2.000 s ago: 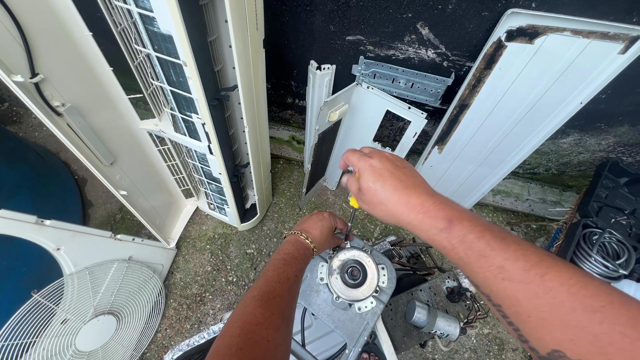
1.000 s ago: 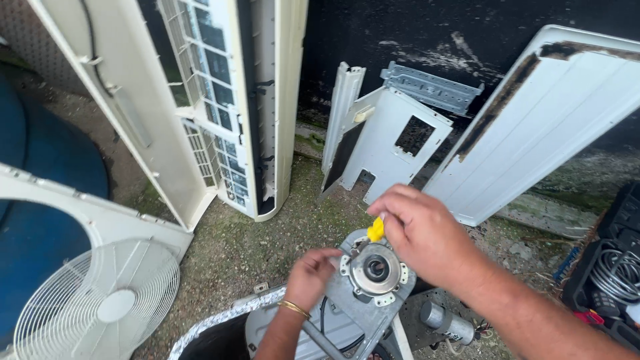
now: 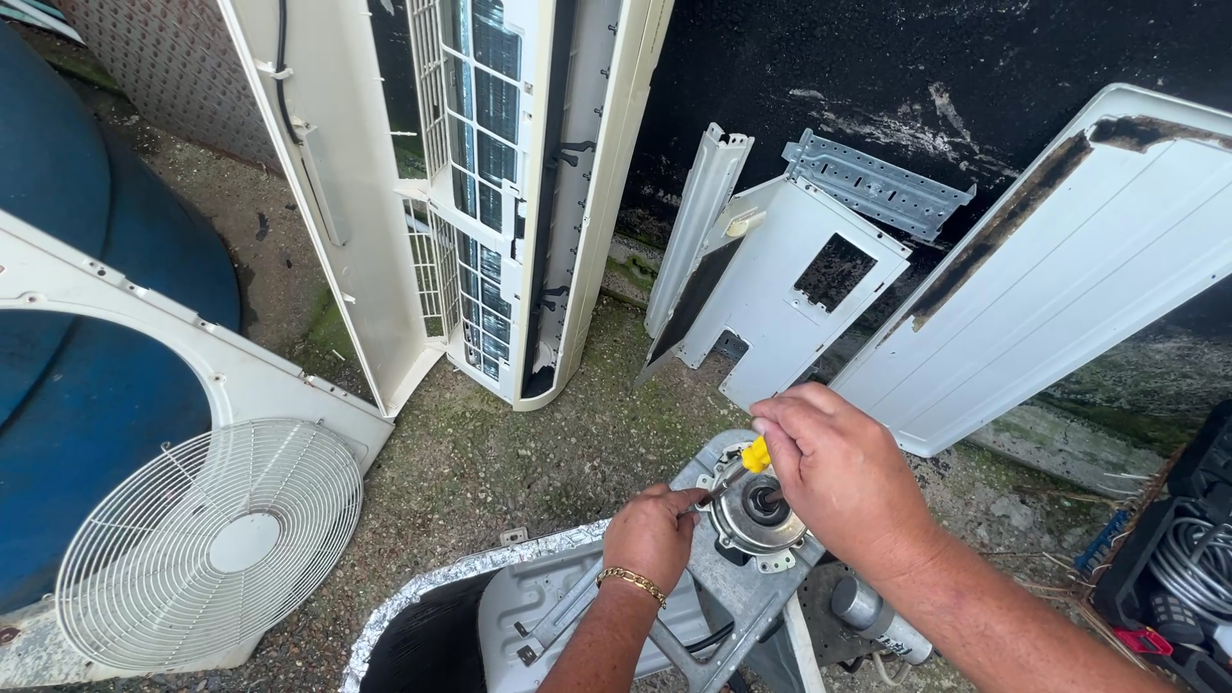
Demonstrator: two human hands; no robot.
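My right hand (image 3: 847, 472) grips a screwdriver by its yellow handle (image 3: 757, 455). The shaft slants down and left to the rim of a round metal fan motor (image 3: 756, 510). That motor sits on a grey metal bracket (image 3: 717, 587). The fingertips of my left hand (image 3: 654, 539), its wrist in a gold chain bracelet (image 3: 630, 582), are at the screwdriver's tip by a mounting lug; whether they pinch a screw is hidden. Right of the bracket lies a silver cylindrical capacitor (image 3: 881, 616).
A white wire fan guard (image 3: 144, 549) and fan panel (image 3: 289, 371) are at left, before a blue barrel (image 3: 96, 192). An air conditioner indoor unit (image 3: 587, 192) stands behind. White metal panels (image 3: 1059, 279) lean on the black wall. A black tool case (image 3: 1136, 577) lies at right.
The screwdriver has tilted from near upright to a slant over the motor, with my right hand now at the motor's right side. The view has shifted left.
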